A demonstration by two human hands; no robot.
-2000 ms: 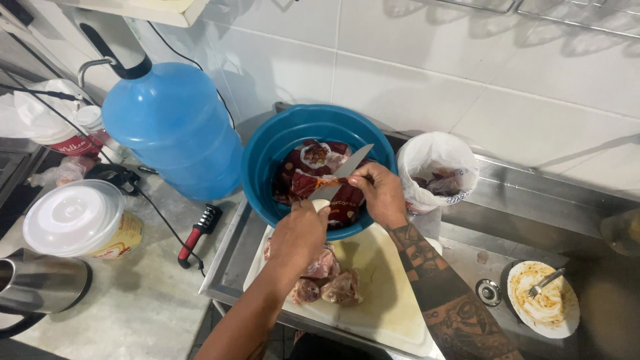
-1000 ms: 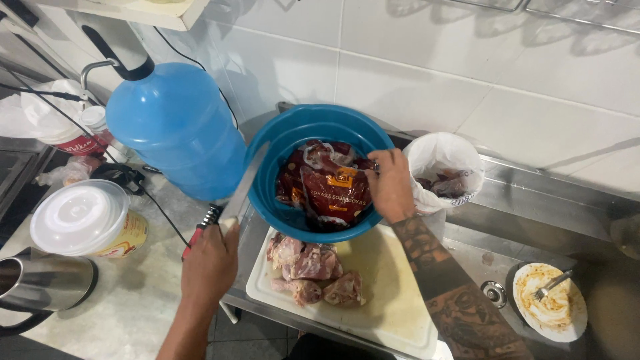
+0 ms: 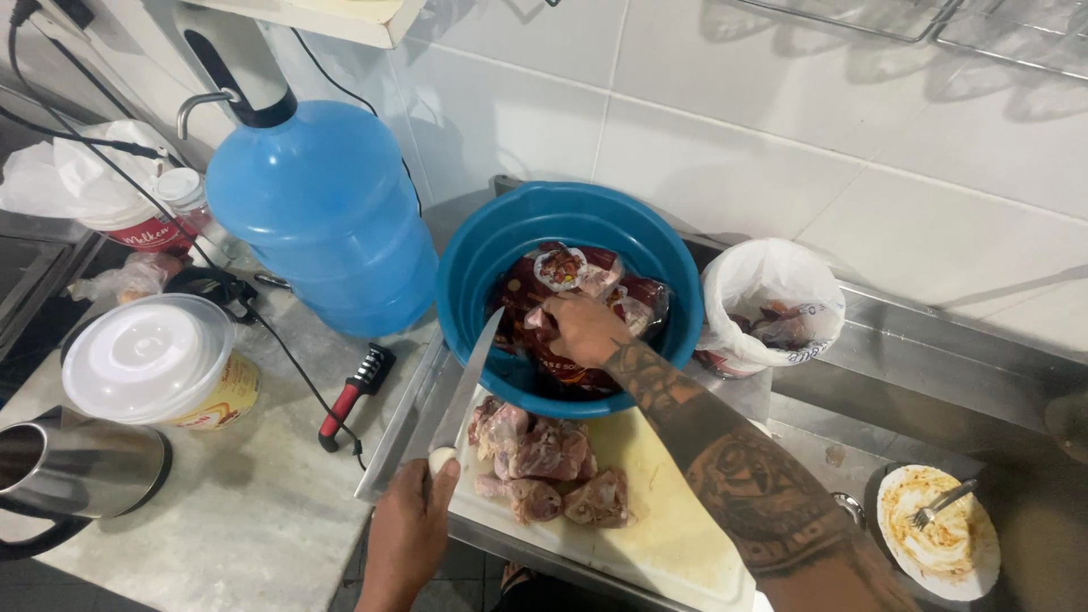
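Note:
My left hand (image 3: 415, 518) grips the white handle of a kitchen knife (image 3: 469, 382), its blade pointing up toward the rim of a blue plastic basin (image 3: 569, 200). Inside the basin, my right hand (image 3: 582, 327) has its fingers on a dark red printed plastic meat package (image 3: 518, 297); the fingertips are partly hidden, and pale meat shows beside them. Pieces of raw meat (image 3: 548, 450) lie on a white cutting board (image 3: 671, 535) just below the basin.
Right of the basin stands a bag-lined bucket (image 3: 773, 263) with scraps. A dirty plate (image 3: 935, 561) with a fork lies in the steel sink. At left are a blue water jug (image 3: 323, 221), a knife sharpener (image 3: 357, 395), a lidded tub (image 3: 149, 361) and a steel kettle (image 3: 93, 467).
Two seconds ago both hands were together over the basin with the knife. My left hand has moved away left and down with it; my right hand went to the basin's right rim, then into the basin.

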